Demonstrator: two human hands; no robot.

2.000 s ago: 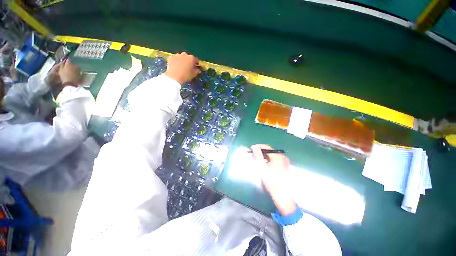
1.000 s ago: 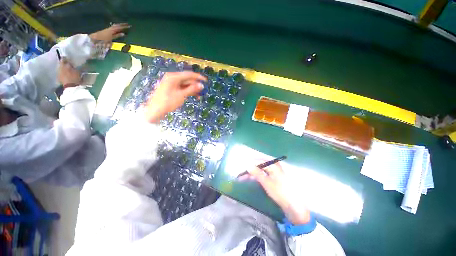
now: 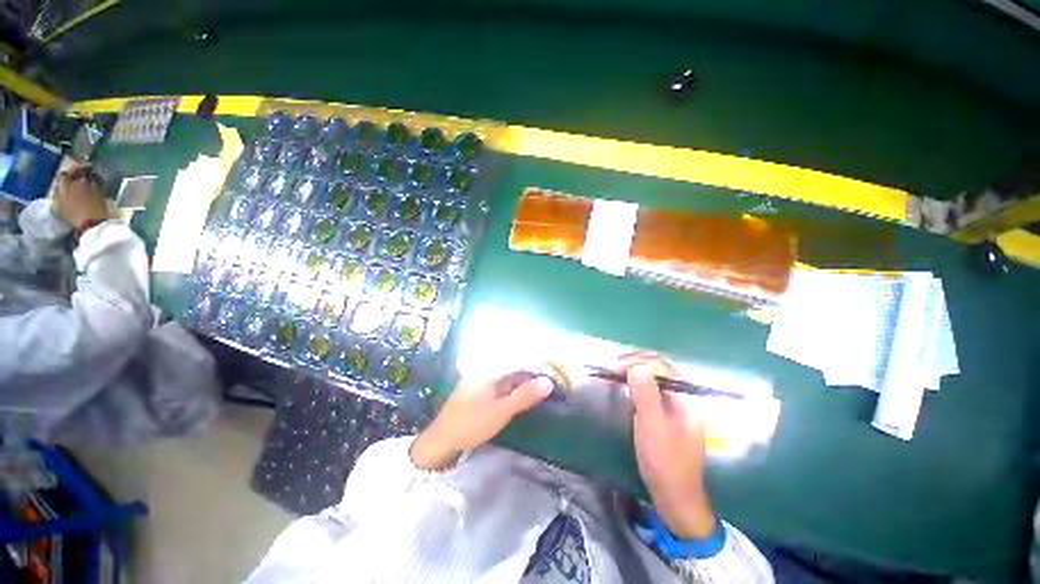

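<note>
My left hand [image 3: 485, 413] holds a small round module [image 3: 557, 380] in its fingertips in front of me. My right hand [image 3: 665, 439] holds dark tweezers [image 3: 684, 387], their tip pointing left, close to the module. Whether the tip touches it I cannot tell. A glare-washed white liner sheet [image 3: 502, 338] lies behind and under the hands, with a yellow patch at its right end. A clear blister tray [image 3: 253, 243] lies to the left, with green-yellow round modules in several of its pockets.
An amber film stack [image 3: 707, 251] with a pale band lies beyond the liner, white paper sheets [image 3: 838, 331] at its right end. Pale strips [image 3: 188, 211] lie left of the tray. A dark tray [image 3: 314, 445] sits low beside the bench. Another worker's hand [image 3: 80, 196] is at far left.
My left hand has moved from over the blister tray to beside the right hand, now with a module. The tweezers have turned to point left. The view has shifted, and the neighbour's outstretched arm has withdrawn.
</note>
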